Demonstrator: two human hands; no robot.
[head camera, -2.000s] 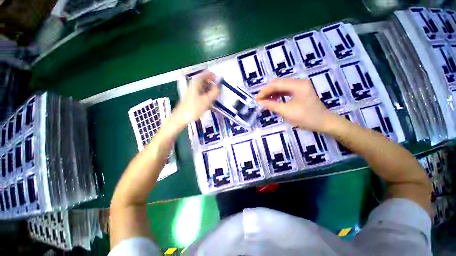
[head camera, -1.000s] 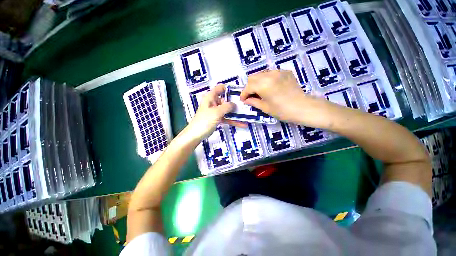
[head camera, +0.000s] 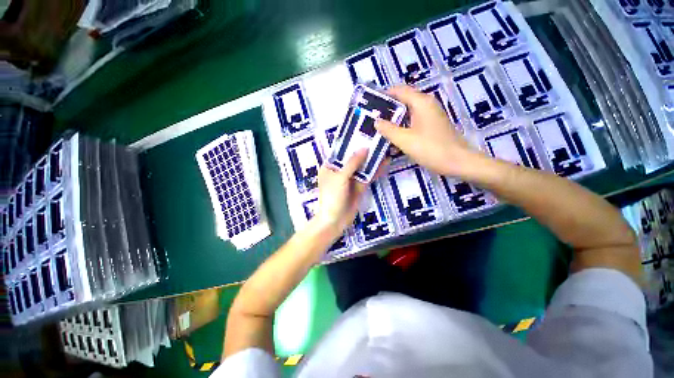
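A flat module (head camera: 356, 151), white with a dark border and black blocks, is held tilted above the blister tray. My left hand (head camera: 341, 193) grips its lower end, with the thumb on its face. My right hand (head camera: 425, 133) is at its upper right side, fingers along the edge and thumb on or just over the black block. The clear blister tray (head camera: 325, 88) lies below, with modules in its pockets and one bare pocket in the far row. A sticker sheet (head camera: 230, 181) with small dark pieces lies on a sheet pile left of the tray.
Stacked filled trays (head camera: 111, 221) stand at the left, and another stack (head camera: 613, 96) at the right. More trays are below the bench edge on both sides. A cardboard box (head camera: 198, 306) is under the bench at the left. Clear trays or wraps lie at the far left.
The module has turned more upright, its face now visible. My left hand has moved to its lower end, and my right hand has shifted right, off the middle of it.
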